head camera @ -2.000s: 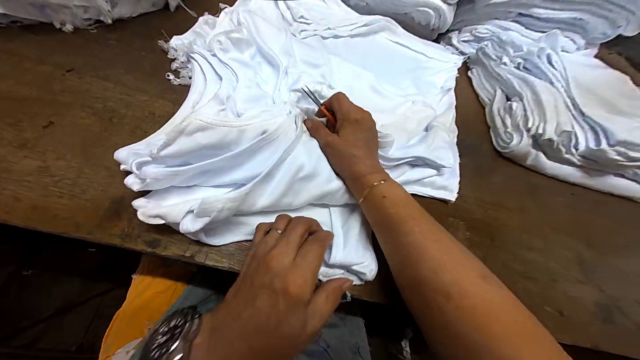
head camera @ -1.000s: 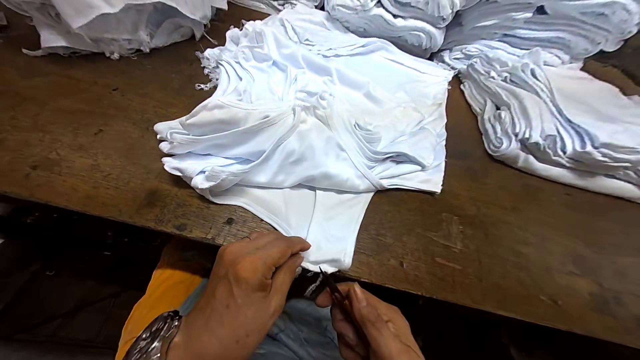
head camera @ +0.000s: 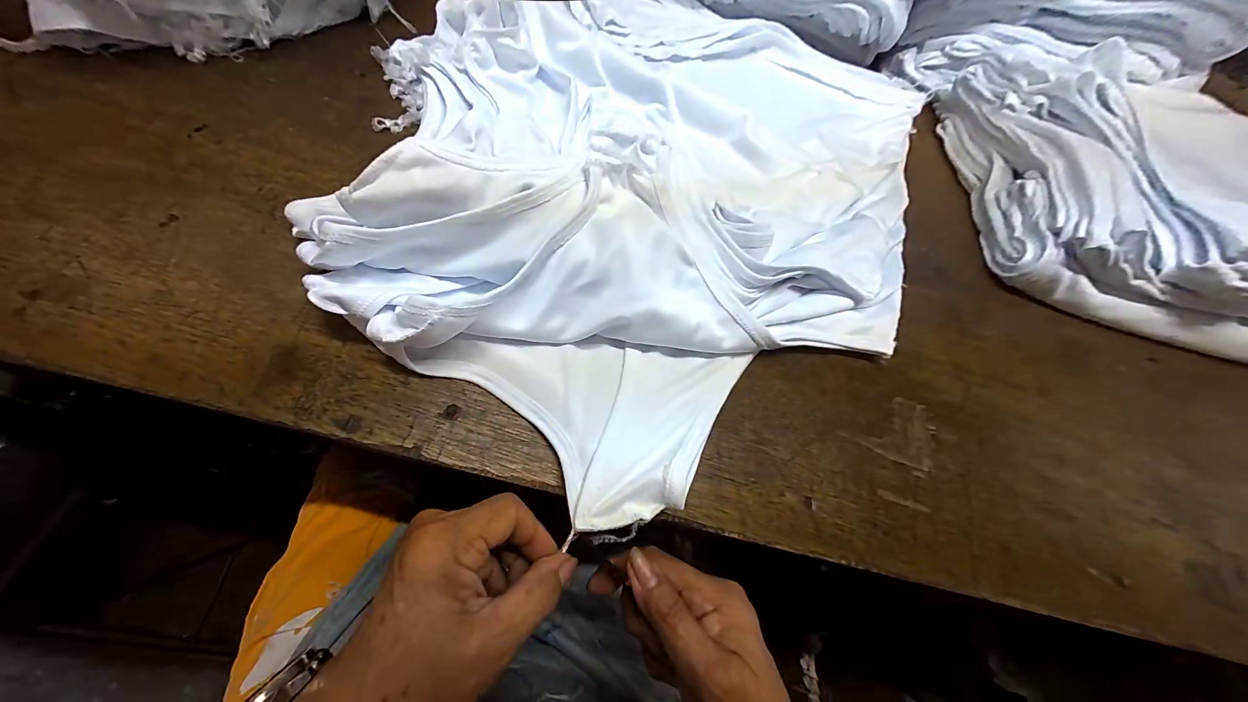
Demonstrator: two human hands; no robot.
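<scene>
A stack of white cloth garments (head camera: 624, 273) lies on the wooden table, its narrow lower piece (head camera: 634, 429) reaching down over the front edge. At that piece's bottom left corner, my left hand (head camera: 468, 595) pinches a thin thread or seam end (head camera: 568, 540) between thumb and finger. Just to the right, below a loose fringe of thread (head camera: 616, 536), is my right hand (head camera: 687, 619), its thumb near its curled fingers. Whether it holds the small scissors seen earlier cannot be told, as the fingers hide what is in the palm.
Another folded pile of white cloth (head camera: 1102, 195) lies on the right of the wooden table (head camera: 1024, 487), with more bundles (head camera: 829, 19) behind. White cloth with frayed edges (head camera: 205, 19) is at the back left. Orange cloth (head camera: 302, 575) hangs below the table's front edge.
The narrow lower piece, folded in at first, now extends toward me. My right hand has come down from the middle of the stack, where it held small orange-handled scissors. My left hand now pinches the cloth's end.
</scene>
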